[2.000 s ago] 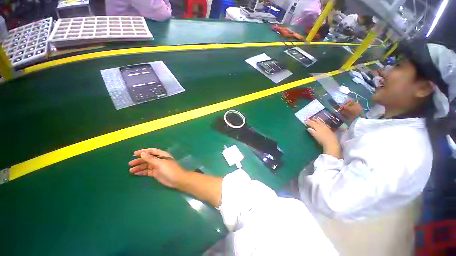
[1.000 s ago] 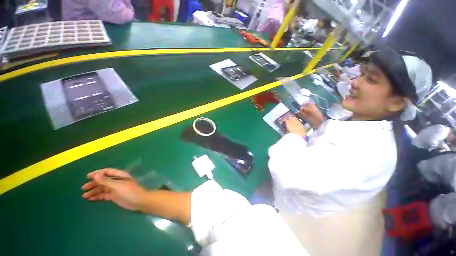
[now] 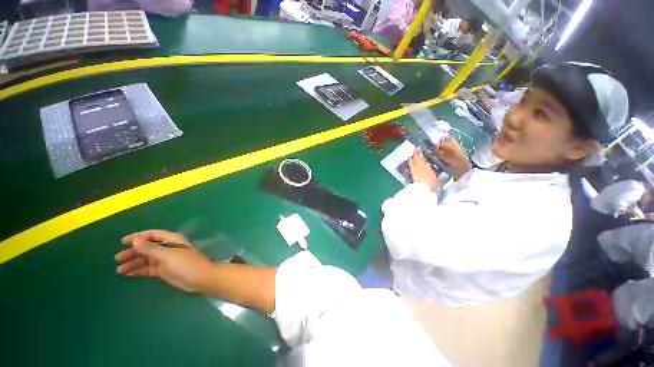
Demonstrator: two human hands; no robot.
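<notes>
My right hand (image 3: 163, 262) reaches in from the lower right over the green bench, fingers pointing left and loosely curled. A thin dark stick (image 3: 169, 245), perhaps tweezers, lies between thumb and fingers; its ends are hard to make out. My left hand is not in view. A clear film strip (image 3: 233, 310) lies under and beside my forearm, partly hidden, with a small dark piece (image 3: 235, 259) by the wrist. A tablet-like unit (image 3: 107, 123) lies on a bubble-wrap sheet (image 3: 59, 147) on the conveyor beyond the yellow rail.
Right of my hand are a white square block (image 3: 293, 229) with a cord, a tape ring (image 3: 295, 172) and a black strip (image 3: 326, 203). A person in white (image 3: 487, 236) works at a unit on the right. Further units (image 3: 335, 94) and a white tray (image 3: 79, 34) lie beyond.
The view has swung right, so the bench things and my right hand appear further left. The neighbouring person's face has turned more toward me. My right hand keeps a similar pose.
</notes>
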